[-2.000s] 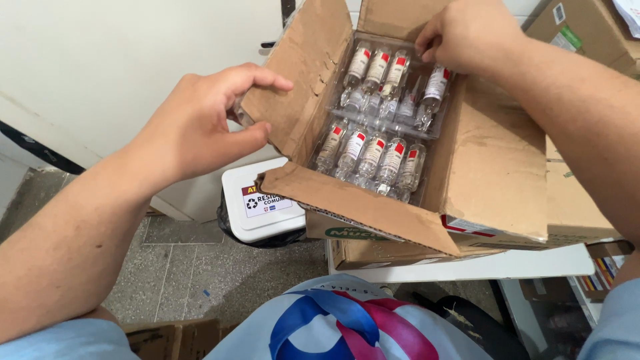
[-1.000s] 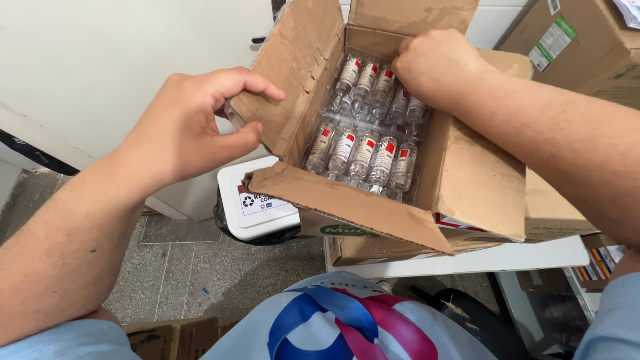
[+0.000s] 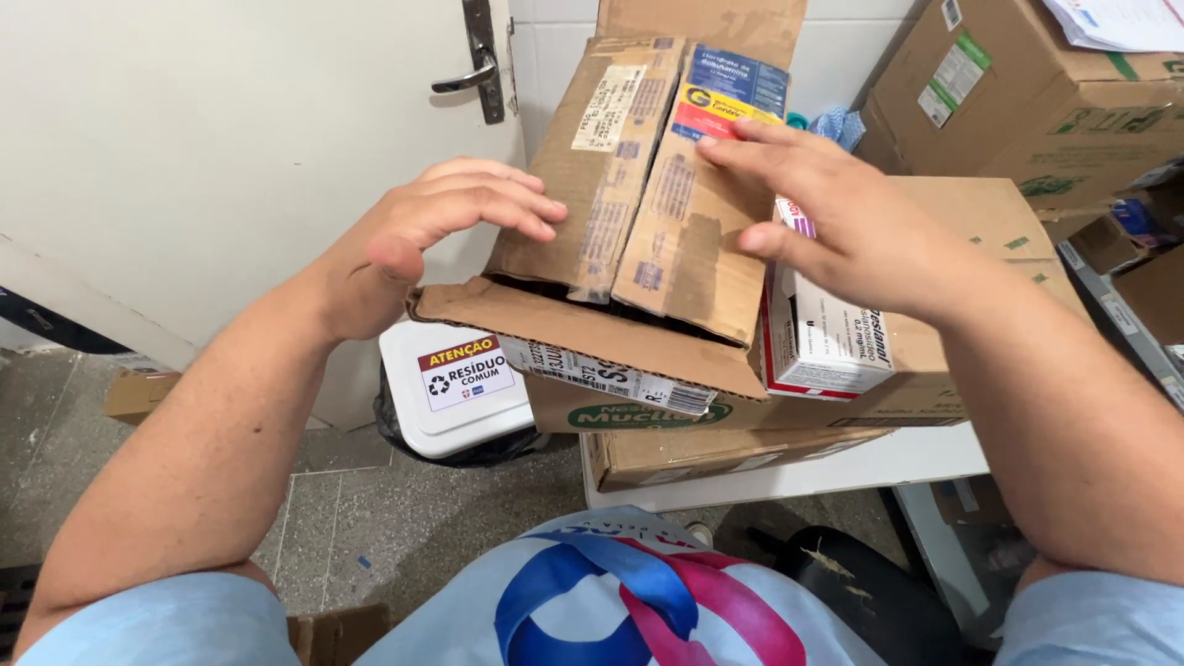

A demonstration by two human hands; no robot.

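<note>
A cardboard box has its two long flaps folded down side by side, with a narrow gap between them. Its near end flap and its far flap stick out. My left hand is at the left flap, fingers apart and holding nothing. Over the right flap is my right hand, fingers spread, its fingertips near or on a blue, yellow and red label. The glass vials are hidden beneath the flaps. Right of the box stands a white medicine carton, partly behind my right forearm.
Larger cardboard boxes support and flank the open one, on a white table. A white-lidded waste bin stands left of the table. Beyond are a door with a metal handle and stacked cartons. A black chair is at lower right.
The box's two long flaps, open before, are now folded over the vials. My right hand has left the inside of the box and is above the right flap. My left hand has moved right.
</note>
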